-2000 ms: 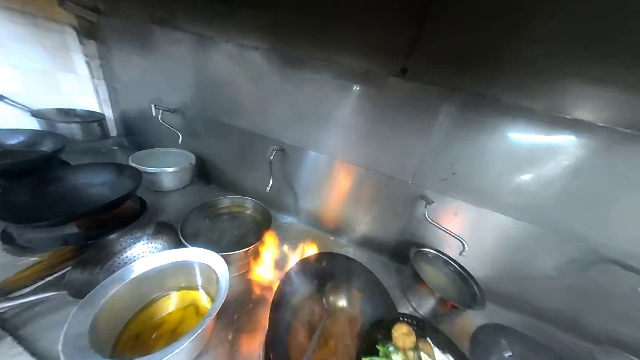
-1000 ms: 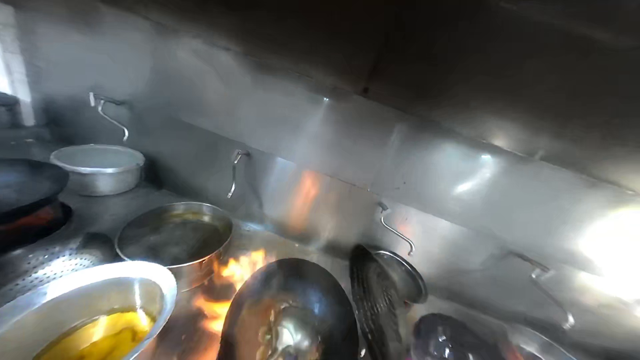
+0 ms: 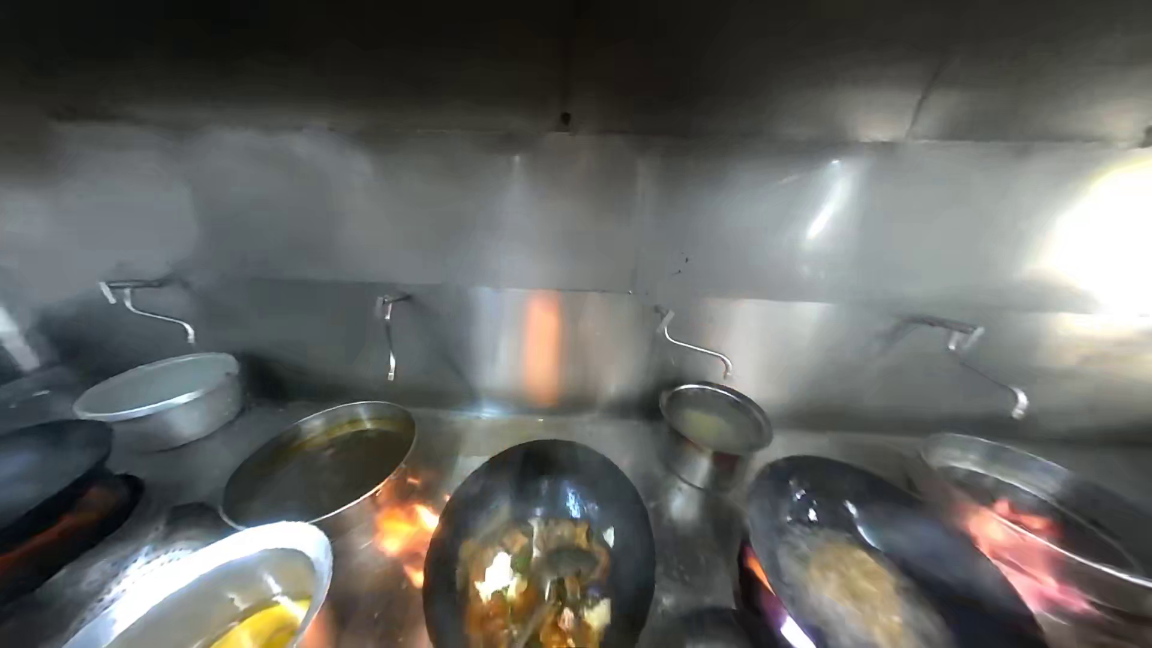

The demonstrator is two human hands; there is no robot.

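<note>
Neither of my hands shows in the head view. A black wok [image 3: 540, 477] at the bottom centre holds chopped food in brown sauce, with the bowl of a metal ladle [image 3: 569, 560] in it. To its right, a second black wok [image 3: 918, 558] tilts over a burner and holds steaming, pale brown food. Orange flames [image 3: 405, 531] rise left of the central wok. At lower left, a metal basin [image 3: 297, 558] contains yellow oil. Whatever holds the ladle is out of view.
A pot of dark liquid [image 3: 315, 463], a pale basin [image 3: 162, 400] and a small pot [image 3: 715, 423] stand along the back. Another wok [image 3: 54, 459] is at far left, a wide pan [image 3: 1035, 504] at far right. Curved taps [image 3: 697, 346] project from the steel wall.
The view has swung right and levelled, bringing the right-hand wok and pan into fuller sight. A dark perforated utensil, upright beside the central wok one second ago, no longer shows there.
</note>
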